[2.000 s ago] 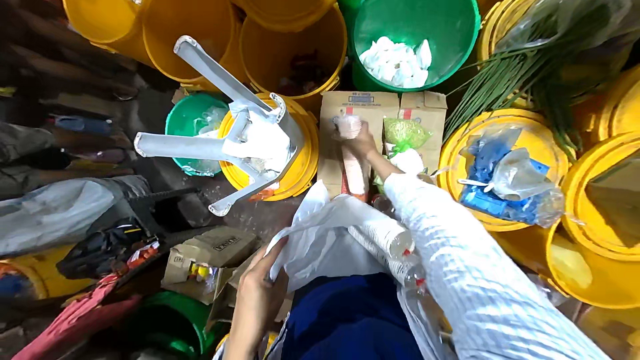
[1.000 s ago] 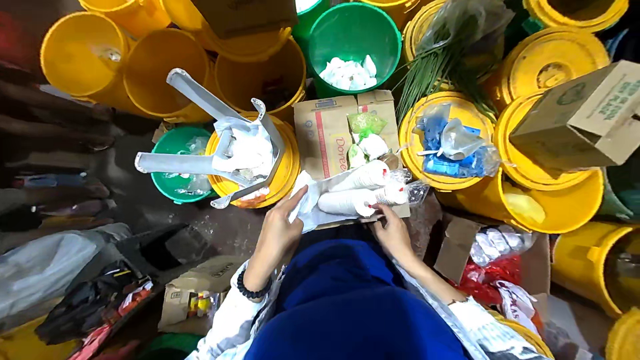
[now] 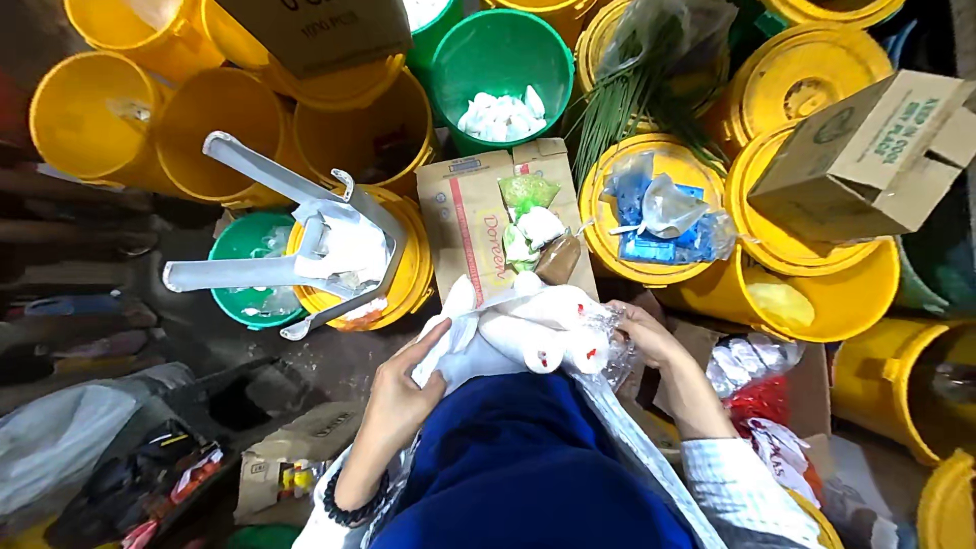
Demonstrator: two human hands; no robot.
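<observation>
White wrapped rolls (image 3: pixel 534 328) with small red marks at their ends lie in a white plastic bag (image 3: pixel 465 354) just above my blue-clad lap. At the rolls' left side my left hand (image 3: pixel 404 389), with a dark beaded bracelet on the wrist, has the bag's edge between thumb and fingers. On the right, my right hand (image 3: pixel 644 335) grips clear crinkled plastic (image 3: pixel 619 354) beside the roll ends. Beyond them a flattened cardboard box (image 3: pixel 457 206) bears small knotted bags, one green (image 3: pixel 528 194), one white (image 3: pixel 540 226) and one brown (image 3: pixel 559 259).
An upturned grey plastic stool (image 3: pixel 366 221) rests on a yellow lidded bucket (image 3: pixel 415 282) at left. A green bucket (image 3: pixel 503 46) holds white pieces. To the right are a lidded bucket with blue packets (image 3: pixel 659 221), a tilted carton (image 3: pixel 854 168) and several yellow buckets.
Two seconds ago my right hand reached over the cardboard holding a white item; now it is back at the bag. Since one second ago, my hands have moved apart and the roll ends face me.
</observation>
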